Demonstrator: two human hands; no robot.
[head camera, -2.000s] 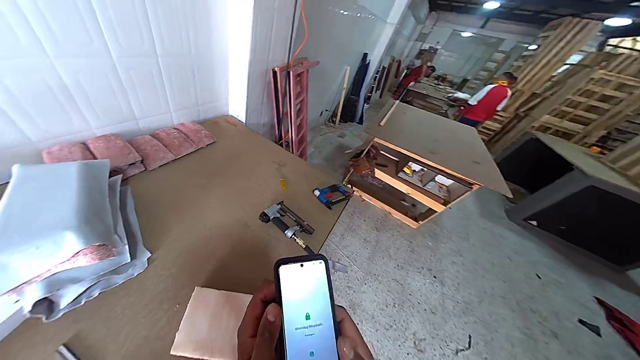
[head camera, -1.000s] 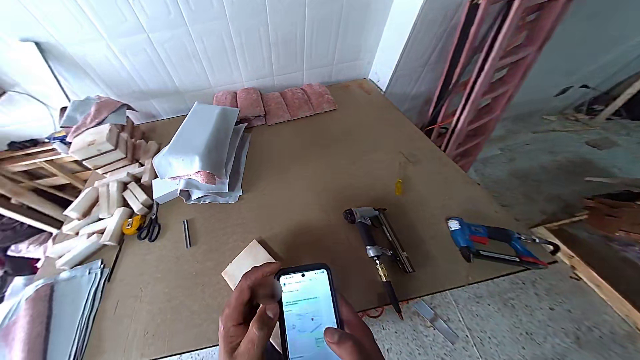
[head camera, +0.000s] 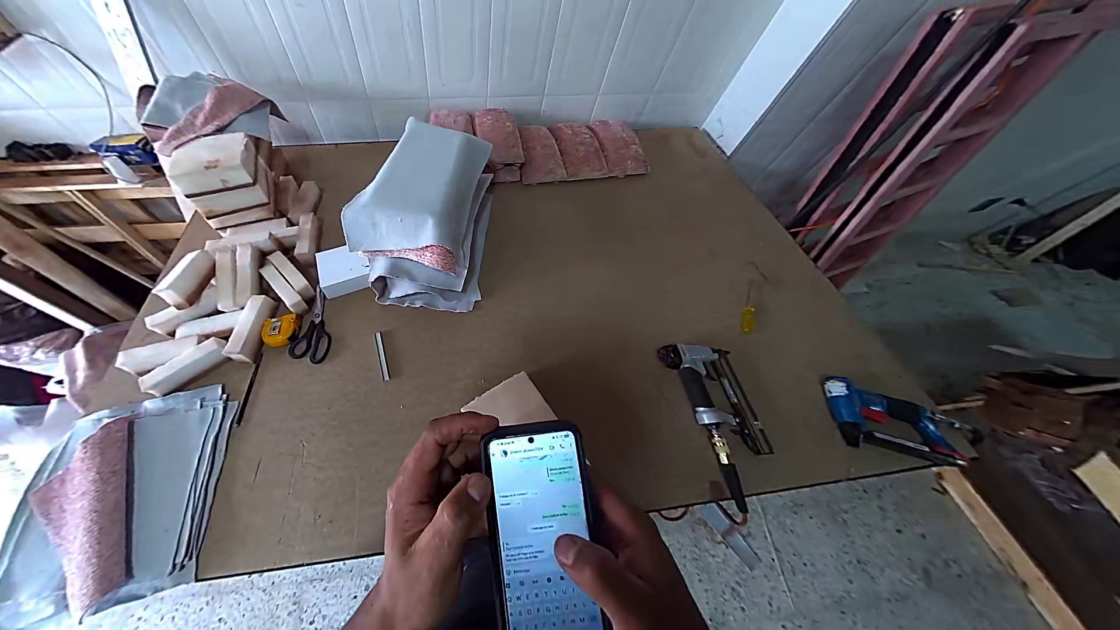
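Observation:
A smartphone (head camera: 535, 525) with a lit screen, showing a keyboard and writing, is held upright between both hands. My left hand (head camera: 437, 516) grips its left edge, thumb beside the screen. My right hand (head camera: 621, 560) wraps the right edge, its thumb over the screen. Behind the phone lies a flat tan piece (head camera: 512, 401), partly hidden. To the right on the brown board table (head camera: 577, 289) rest a pneumatic stapler (head camera: 709, 394) with an air hose, a blue pneumatic stapler (head camera: 884, 420) and a yellow-handled tool (head camera: 748, 318).
Folded grey fabric (head camera: 420, 201) and pink fabric pieces (head camera: 560, 150) lie near the wall. At left are foam-like blocks (head camera: 234, 271), a yellow tape measure (head camera: 281, 330), black scissors (head camera: 313, 337), a metal strip (head camera: 381, 355) and stacked fabric (head camera: 157, 490). A pink ladder-like frame (head camera: 936, 140) leans at right.
The view has swung left and down onto the table from the wider workshop. The phone stays in both hands, and its screen now shows a keyboard.

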